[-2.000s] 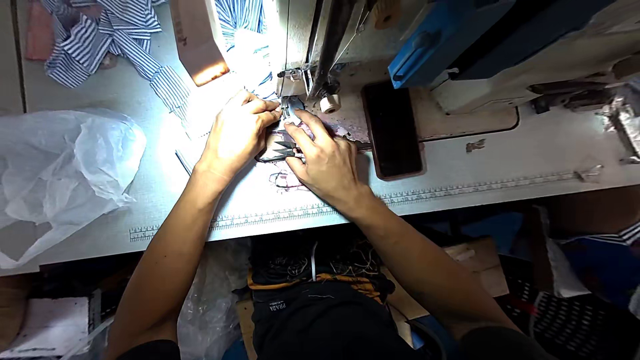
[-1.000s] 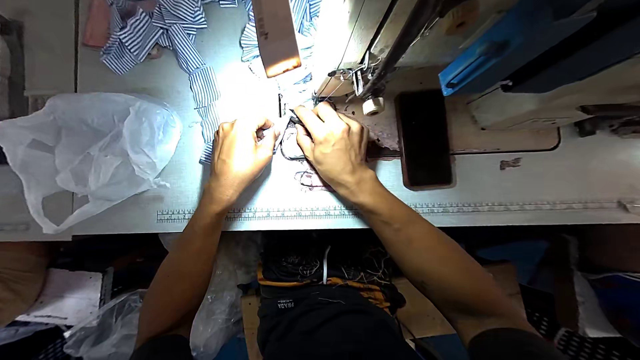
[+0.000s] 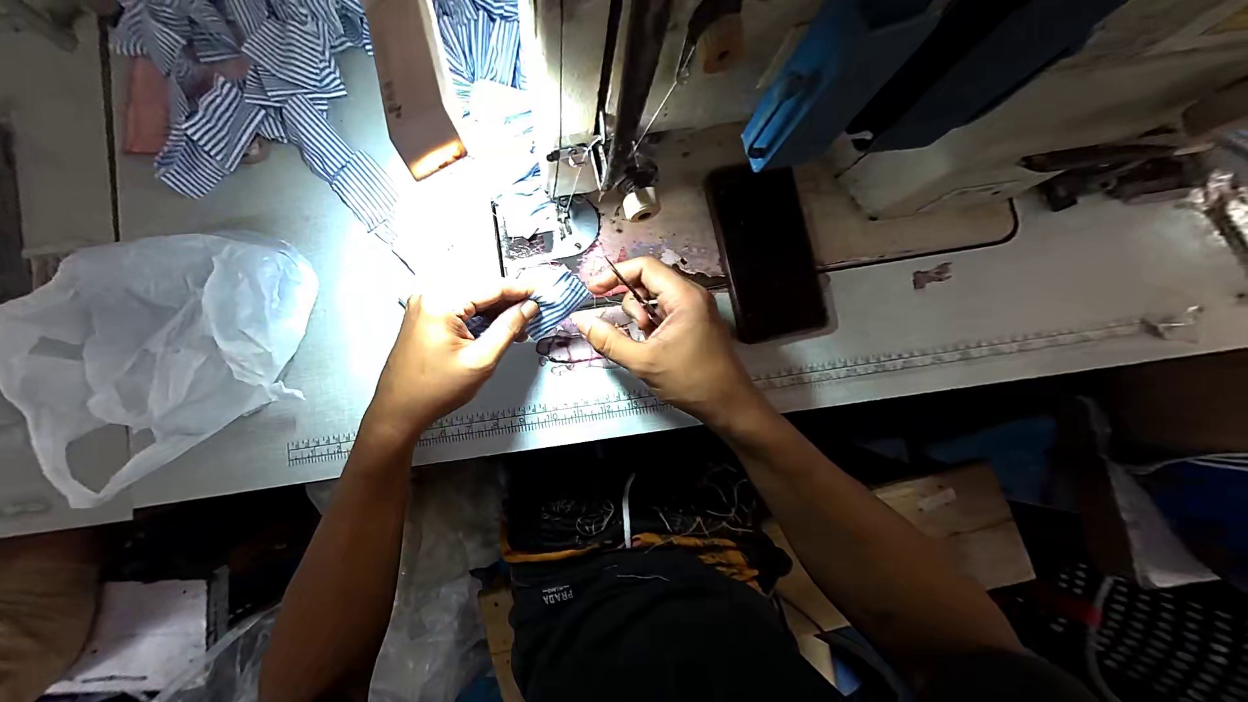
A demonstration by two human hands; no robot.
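Observation:
My left hand (image 3: 448,346) pinches a small piece of blue-and-white striped fabric (image 3: 558,300) between thumb and fingers, just in front of the sewing machine's needle area. Close to the fabric's right edge, my right hand (image 3: 673,336) holds a slim dark metal tool (image 3: 632,288), likely thread snips, its point toward the upper left. The presser foot (image 3: 564,216) stands just beyond both hands, with more striped cloth beside it. A long heap of striped fabric pieces (image 3: 292,58) lies at the upper left.
A white plastic bag (image 3: 166,341) lies on the left of the table. A dark phone (image 3: 767,253) rests right of the needle area. A printed ruler strip (image 3: 526,421) runs along the front edge. A long box-like block (image 3: 414,88) and the machine's blue part (image 3: 795,88) stand farther back.
My left hand now shows a striped piece in its fingers, in front of the machine. My right hand has turned, with the dark tool now showing. The view has shifted.

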